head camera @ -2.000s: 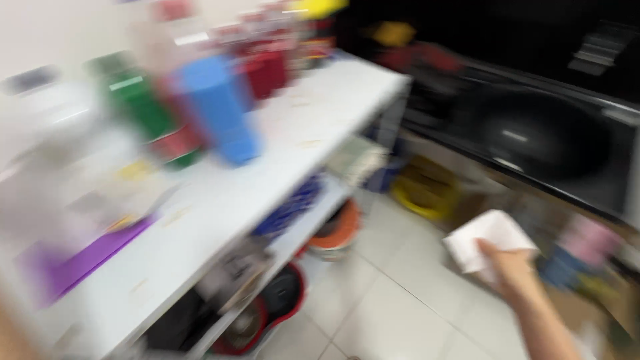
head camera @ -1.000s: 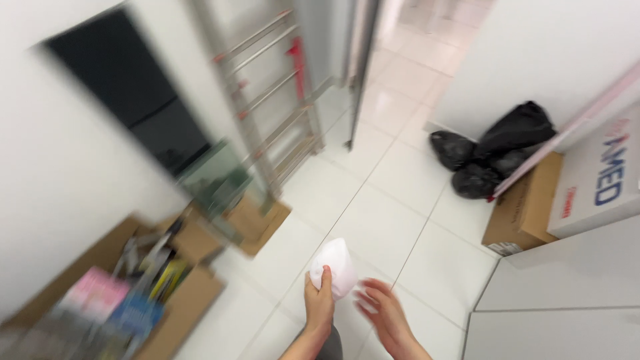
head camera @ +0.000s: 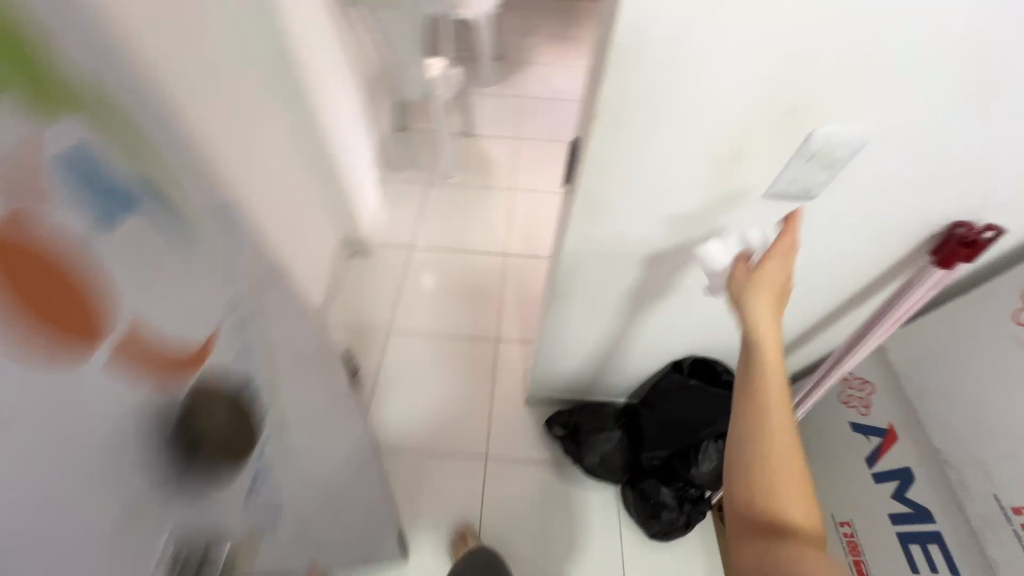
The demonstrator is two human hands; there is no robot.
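Note:
From the lower right my right arm reaches to the wall. My right hand (head camera: 764, 276) holds a crumpled white tissue or cloth (head camera: 724, 256) between thumb and fingers. Its extended index finger is at the lower edge of a white wall switch plate (head camera: 816, 164); whether it touches the plate cannot be told. My left hand is not plainly in view.
Black plastic bags (head camera: 672, 440) lie on the tiled floor by the wall. A pink pole with a dark red end (head camera: 960, 244) leans beside large printed cartons (head camera: 872, 448). A grey door panel (head camera: 320, 480) with blurred decorations stands left of the doorway (head camera: 472, 240).
The view has swung to the doorway and wall. A second ago the white item was in my left hand; now my right hand has it and is raised to the switch plate.

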